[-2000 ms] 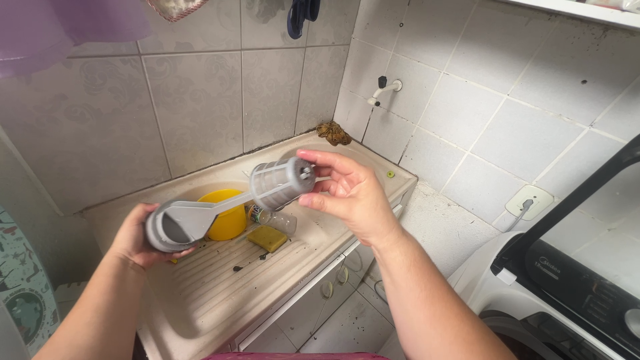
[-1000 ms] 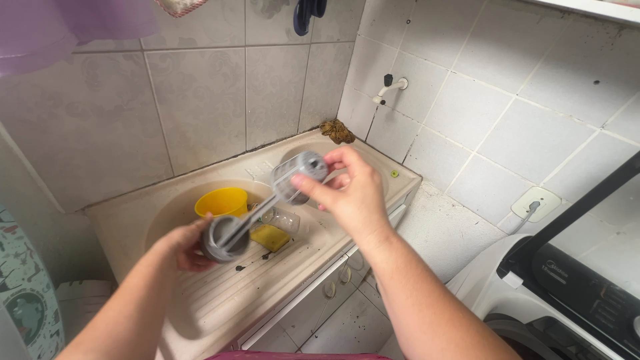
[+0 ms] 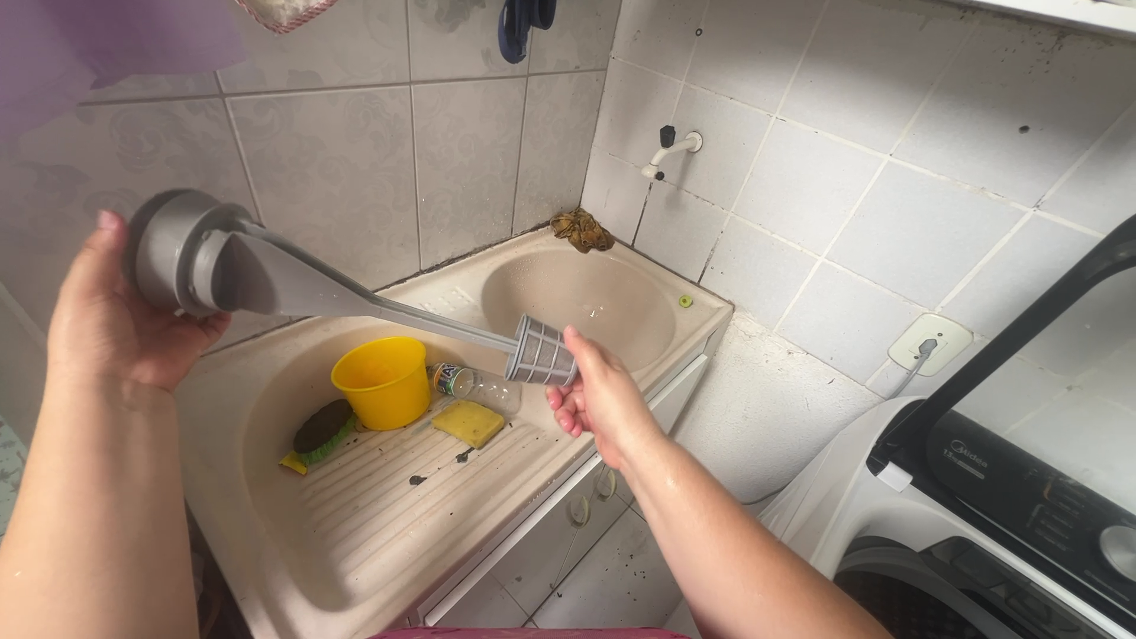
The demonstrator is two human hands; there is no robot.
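My left hand grips the round cap end of a grey plastic washing-machine part, probably a filter or dispenser, at the left. A long narrow arm runs from it down to a small mesh basket, whose wide end my right hand holds. Below, in the ribbed laundry sink, are a yellow plastic tub, a clear plastic bottle on its side, a yellow sponge and a scrub brush with green bristles.
A wall tap sticks out above the sink's oval basin. A crumpled brown cloth lies on the back corner. At the right stands a Midea washing machine with its lid raised, near a wall socket. Purple fabric hangs at the upper left.
My left hand has moved up and left with the cap end, and the grey part is now stretched between hands held farther apart. The basket end is lower, and the scrub brush shows.
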